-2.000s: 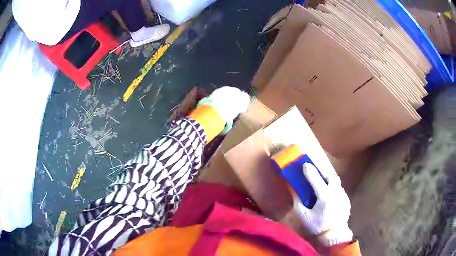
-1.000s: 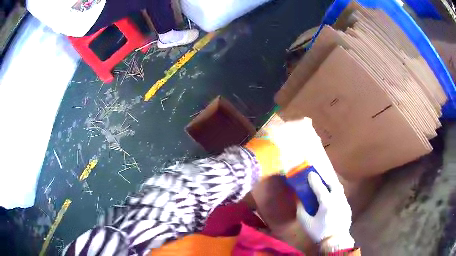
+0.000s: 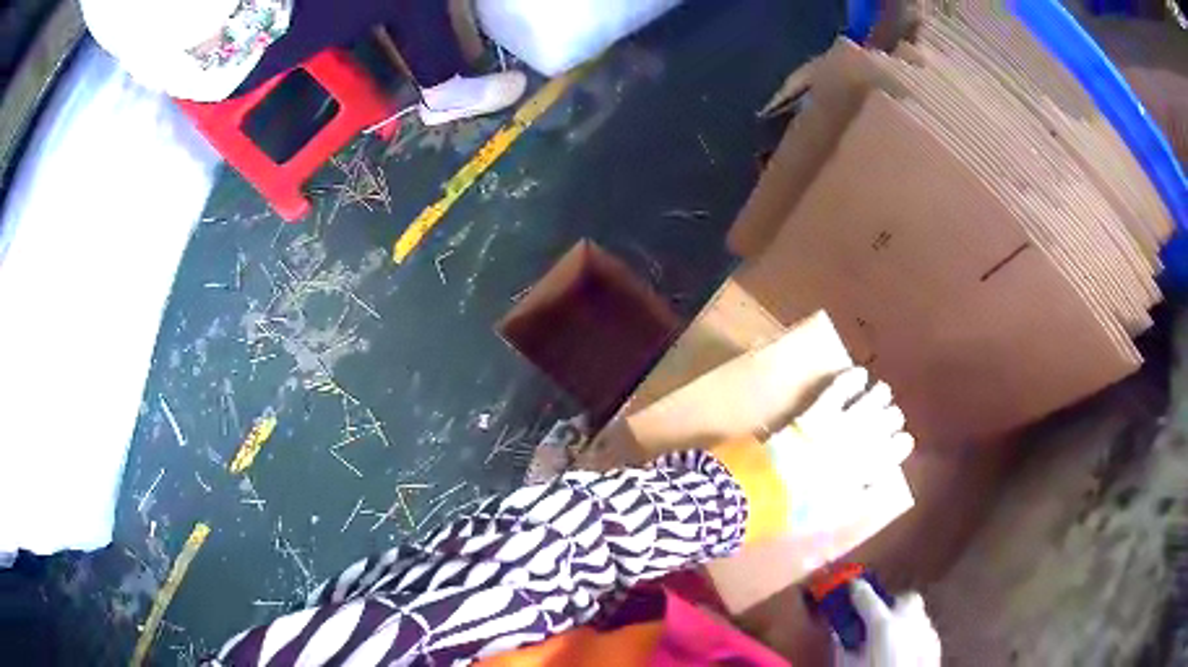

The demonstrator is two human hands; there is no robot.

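Note:
A tan carton (image 3: pixel 710 391) lies close to my lap, its pale flaps facing up. My left hand (image 3: pixel 840 456), in a white glove with an orange cuff, lies on the carton with fingers spread; whether it grips an edge does not show. My right hand (image 3: pixel 902 638), in a white glove, is at the bottom edge and partly cut off. It holds the blue and orange tape dispenser (image 3: pixel 844 602) just below the carton's lower right end. The tape itself is not clearly visible.
A leaning stack of flat cartons (image 3: pixel 938 261) stands beyond the carton, against a blue bin (image 3: pixel 1107 78). An open brown box (image 3: pixel 593 326) is on the littered floor. A seated person's shoe and a red stool (image 3: pixel 293 124) are upper left, beside white wrapped goods (image 3: pixel 98 313).
My left hand has moved right and down onto the carton. My right hand has drawn the dispenser down off the carton. The open floor box, earlier hidden behind my left arm, is uncovered.

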